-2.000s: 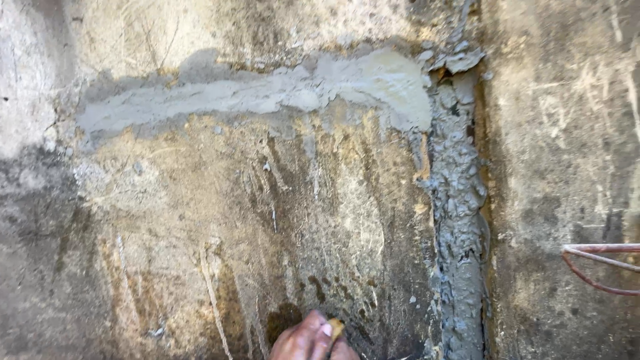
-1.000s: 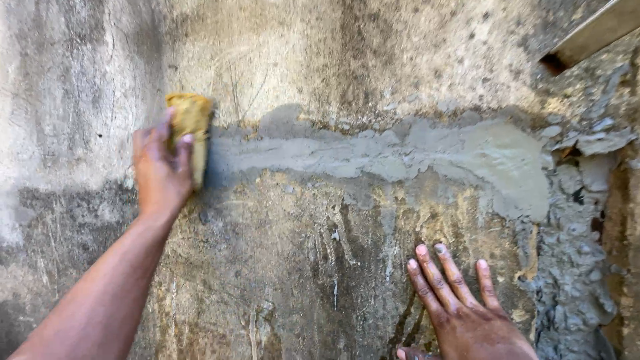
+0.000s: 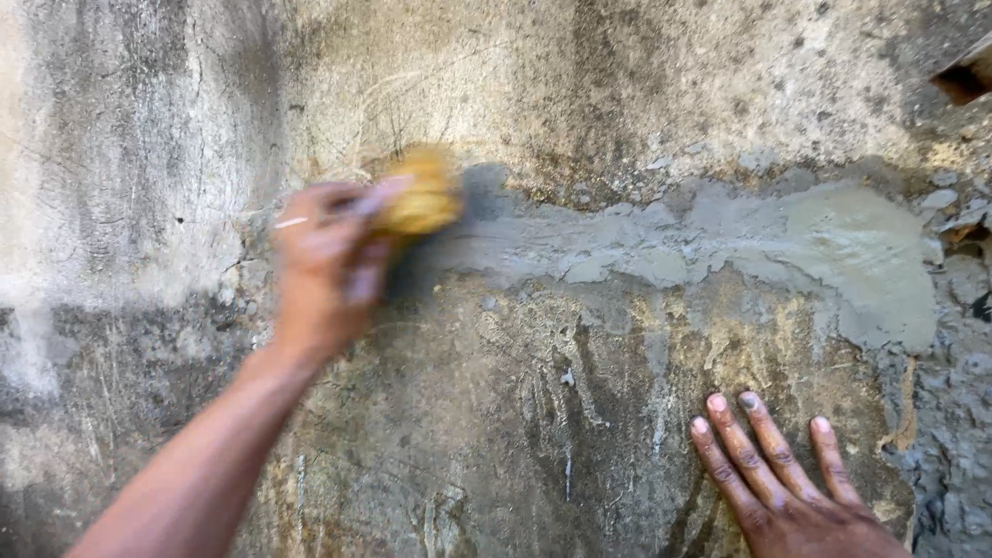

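A yellow sponge point(image 3: 425, 194), blurred by motion, is in my left hand point(image 3: 329, 260), at the left end of a band of wet grey mortar point(image 3: 620, 244). The band runs sideways across a stained, weathered wall point(image 3: 465, 403) and widens into a smooth patch at its right end. My right hand point(image 3: 798, 480) lies on the wall below that patch, fingers spread, nothing held. Grey paste marks one of its fingertips.
Rough, lumpy mortar point(image 3: 957, 418) runs down the wall's right side. At the upper right corner the end of a brownish bar point(image 3: 965, 77) juts into view; its material is unclear.
Since one second ago, the sponge in my left hand has shifted along the left end of the mortar band and tilted. My right hand remains on the wall. The view has moved left since the earliest frame.
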